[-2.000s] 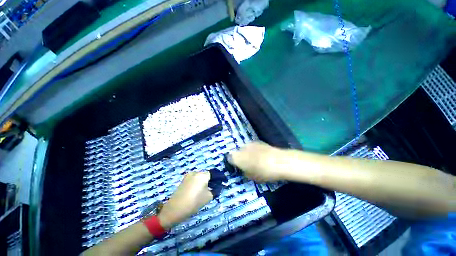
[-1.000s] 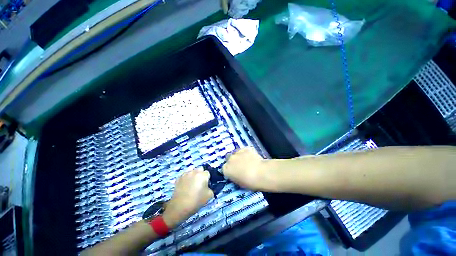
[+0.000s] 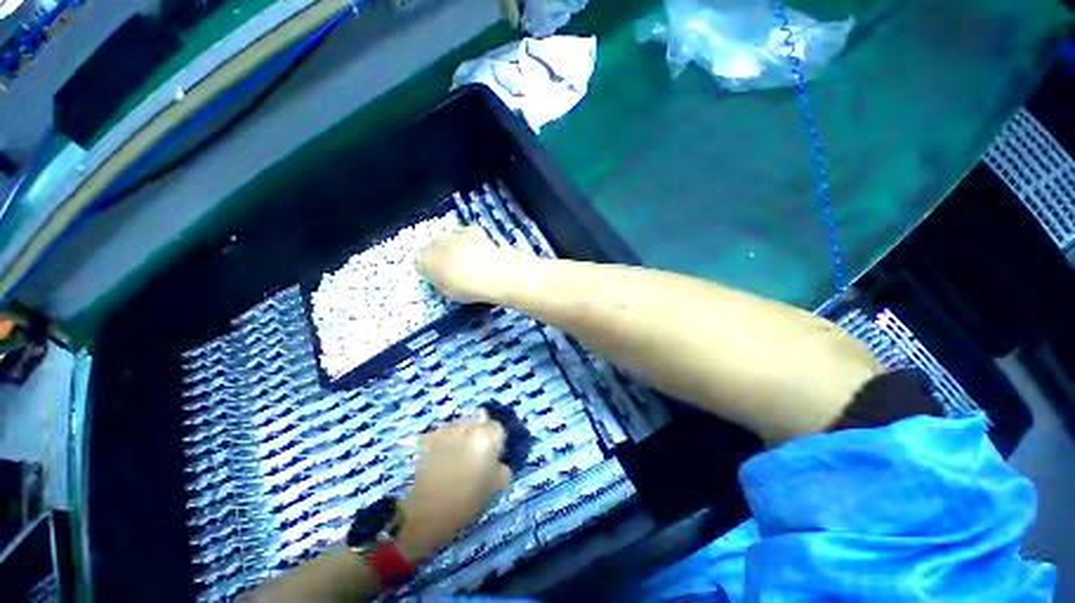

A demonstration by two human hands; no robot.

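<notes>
A large deep black tray (image 3: 130,459) holds close rows of silver notched metal strips (image 3: 318,459). A shallow black box (image 3: 407,349) heaped with small white parts (image 3: 365,300) lies on the strips. My right hand (image 3: 463,266) is at the right part of the white heap; its fingertips are hidden. My left hand (image 3: 457,471), with a watch and red band at the wrist, rests over the strips near the front of the tray. A black covering or piece shows at its fingertips; whether it holds anything cannot be told.
A crumpled white cloth (image 3: 536,80) lies behind the tray on the green mat (image 3: 707,189). A clear plastic bag (image 3: 754,47) is at the back right. A blue coiled cord (image 3: 816,177) crosses the mat. More trays with strips (image 3: 1037,177) are at the right.
My right hand has moved from beside my left hand, back and left to the box of white parts. My left hand has stayed over the strips.
</notes>
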